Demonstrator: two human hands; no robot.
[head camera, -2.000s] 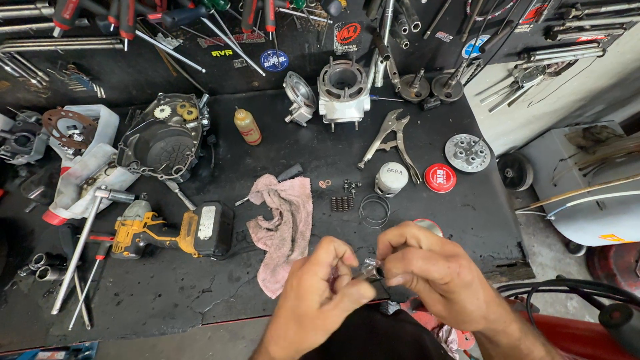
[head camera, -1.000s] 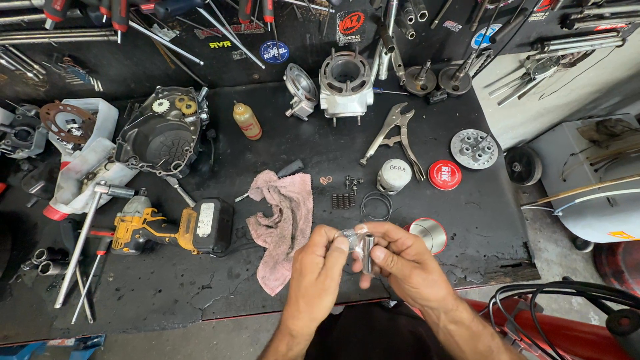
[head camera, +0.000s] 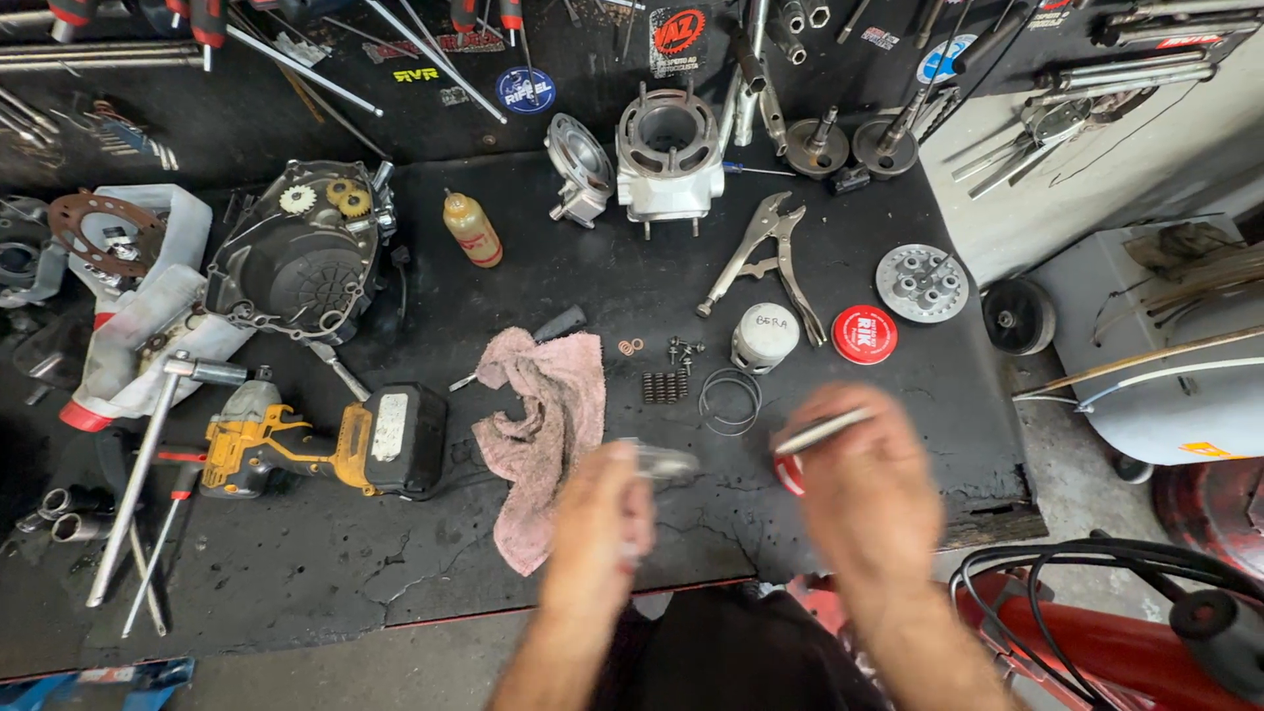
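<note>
My left hand (head camera: 602, 513), blurred, holds a small clear or shiny piece (head camera: 664, 462) just right of the pink cloth (head camera: 553, 415). Apart from it, my right hand (head camera: 869, 484) grips a slim metal pin-like part (head camera: 823, 431) and partly hides a red-rimmed tin (head camera: 789, 473). Beyond my hands lie piston rings (head camera: 730, 402), coil springs (head camera: 666, 387), small bolts (head camera: 685, 349) and copper washers (head camera: 629, 347). A piston (head camera: 765, 336) stands beside locking pliers (head camera: 760, 259) and a red round lid (head camera: 864, 335).
A cylinder (head camera: 671, 163) and cylinder head (head camera: 581, 168) stand at the back by a small bottle (head camera: 472, 230). On the left are an engine cover (head camera: 301, 257), a cordless impact wrench (head camera: 316, 444) and a long-handled ratchet (head camera: 138, 484). A pressure plate (head camera: 922, 283) lies at right.
My hands were together around small parts one second ago; now they are apart. The right hand has moved right and up with the pin-like part, over the red-rimmed tin.
</note>
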